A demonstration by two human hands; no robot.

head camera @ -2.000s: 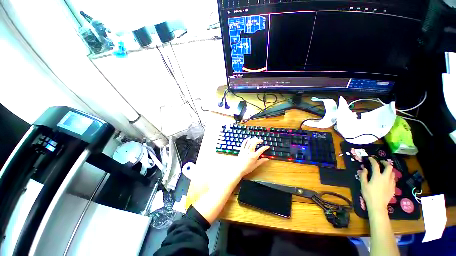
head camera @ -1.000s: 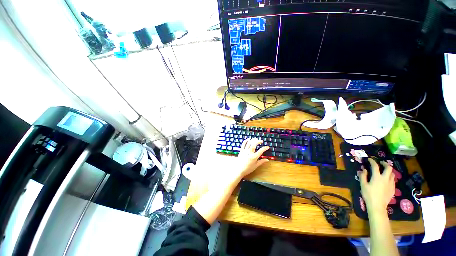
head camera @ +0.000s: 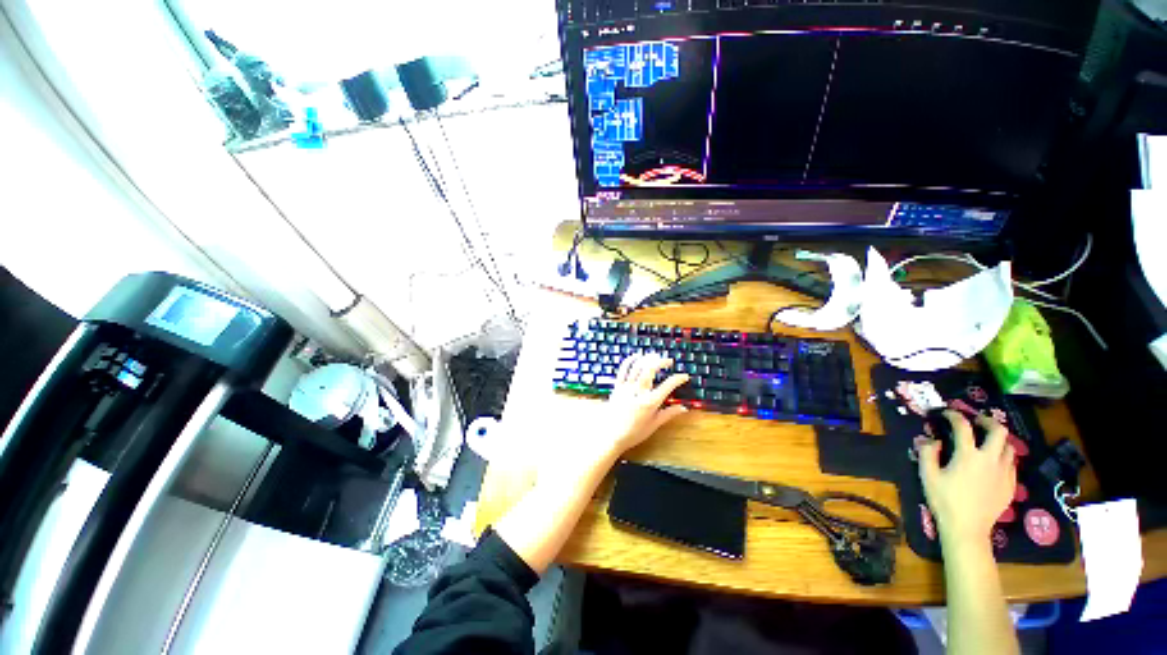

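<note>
My left hand (head camera: 636, 403) rests with spread fingers on the left half of the backlit keyboard (head camera: 800, 380). My right hand (head camera: 966, 476) is closed around a dark mouse (head camera: 950, 433), mostly hidden under the fingers, on the black mouse pad (head camera: 1043, 526) with pink-red motifs. The wide monitor (head camera: 947, 109) shows blue pattern pieces at screen left, a curved red-white piece below them, and thin vertical and slanted lines on black.
A black smartphone (head camera: 677, 509) and shears (head camera: 809, 502) lie below the keyboard. A white moulded item (head camera: 932, 314) and a green packet (head camera: 1025, 348) lie below the monitor. A white tag (head camera: 1110, 558) hangs at the right desk edge. A large machine (head camera: 192, 333) stands far left.
Since two seconds ago, the vertical line on screen and the slanted line have shifted right, and the curved red-white piece shows wider. My right hand has shifted slightly on the mouse; my left hand stays put.
</note>
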